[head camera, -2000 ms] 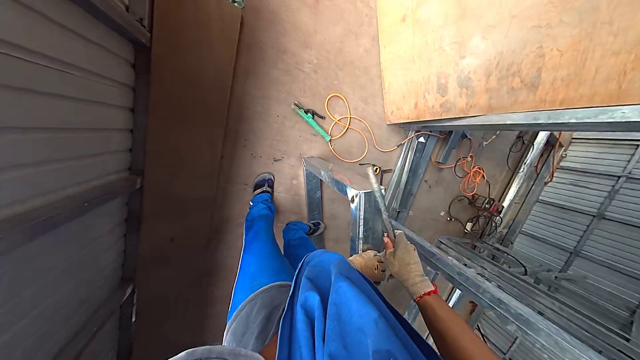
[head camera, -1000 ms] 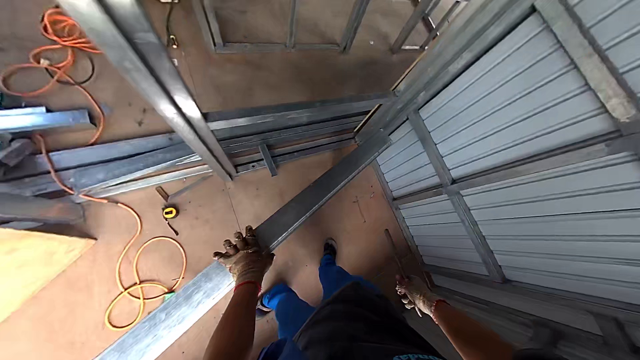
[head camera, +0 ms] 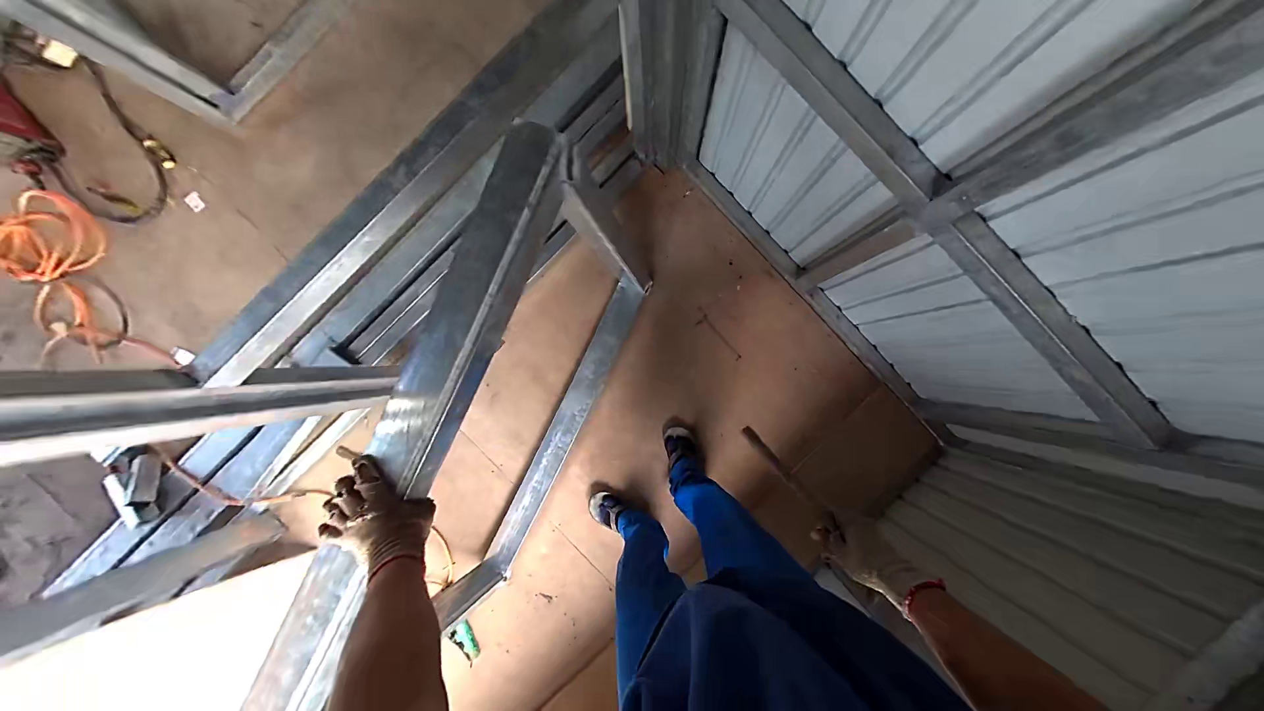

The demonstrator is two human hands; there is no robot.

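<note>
My left hand (head camera: 380,518), in a dirty work glove, rests over the top and edge of a galvanized steel channel (head camera: 459,326) that runs from the bottom left up to the top middle. This channel forms part of a metal frame, whose thinner side member (head camera: 563,425) lies to its right. At the lower right, my right hand (head camera: 859,553), gloved too and with a red band at the wrist, is closed around a long thin metal rod or bar (head camera: 780,469). The rod points up and to the left, beside my feet. What the rod's lower end looks like is hidden by the hand.
Steel profiles (head camera: 326,267) lie stacked on the floor beyond the frame. A corrugated metal wall on a steel frame (head camera: 938,207) stands at the right. Orange cable (head camera: 49,247) is coiled at the far left. A bright board (head camera: 158,642) lies at the bottom left, and a green-handled item (head camera: 462,640) near the frame.
The view has swung round strongly since two seconds ago. In the last second the channel under my left hand has tilted more upright in view, and more of the frame shows. My right hand still holds the rod.
</note>
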